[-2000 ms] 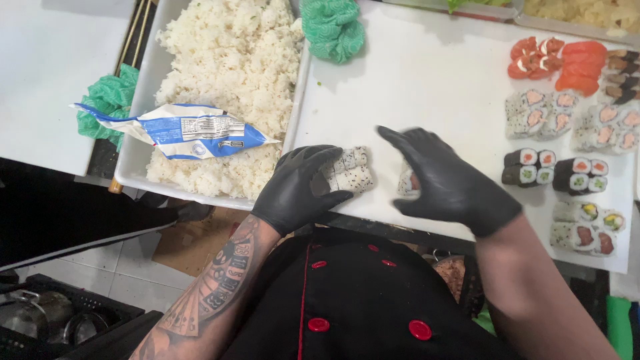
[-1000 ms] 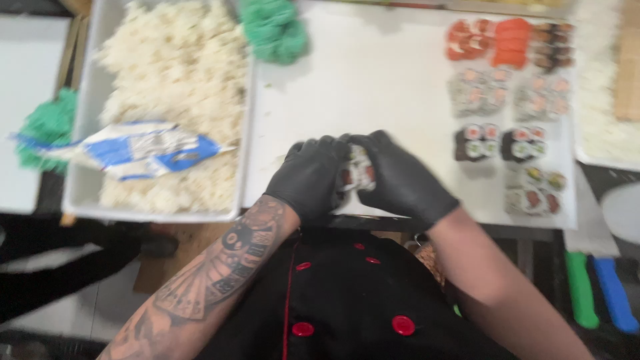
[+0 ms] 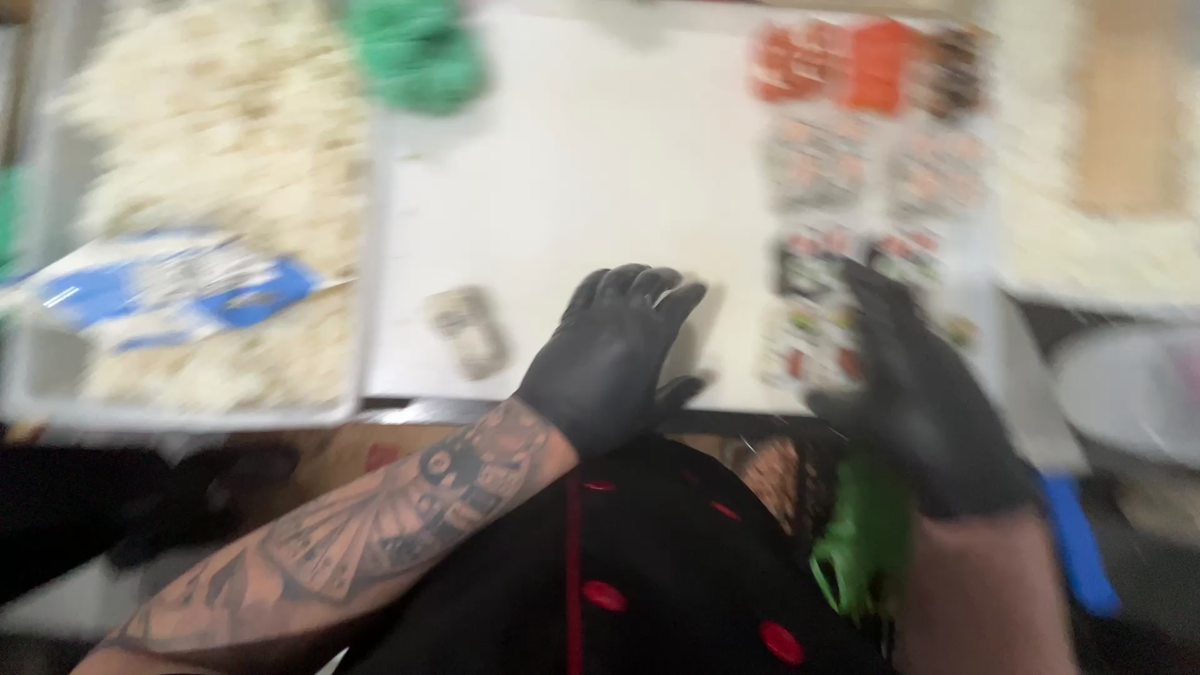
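My left hand [image 3: 614,356], in a black glove, reaches over the white cutting board [image 3: 581,169] with its fingers spread and nothing visible in it. My right hand [image 3: 919,403], gloved alike, is at the lower right beside the sushi rolls [image 3: 811,347]; its palm side is hidden, so whether it touches or holds a piece cannot be told. A small group of rice-coated roll pieces [image 3: 467,333] lies on the board left of my left hand. Above the rolls on the right are orange-topped pieces [image 3: 877,66] and more rice-coated rolls [image 3: 816,159]. The view is blurred.
A white tray of cooked rice [image 3: 361,234] stands at the left, with a blue and white bag [image 3: 178,291] on it. A green mesh cloth [image 3: 417,52] lies near its upper right. More rice [image 3: 1041,187] is at the right, above a blue handle [image 3: 1078,544].
My hands, together around roll pieces one second ago, are now apart. My right hand has moved right to the arranged rolls. The roll pieces at the board's left are now uncovered.
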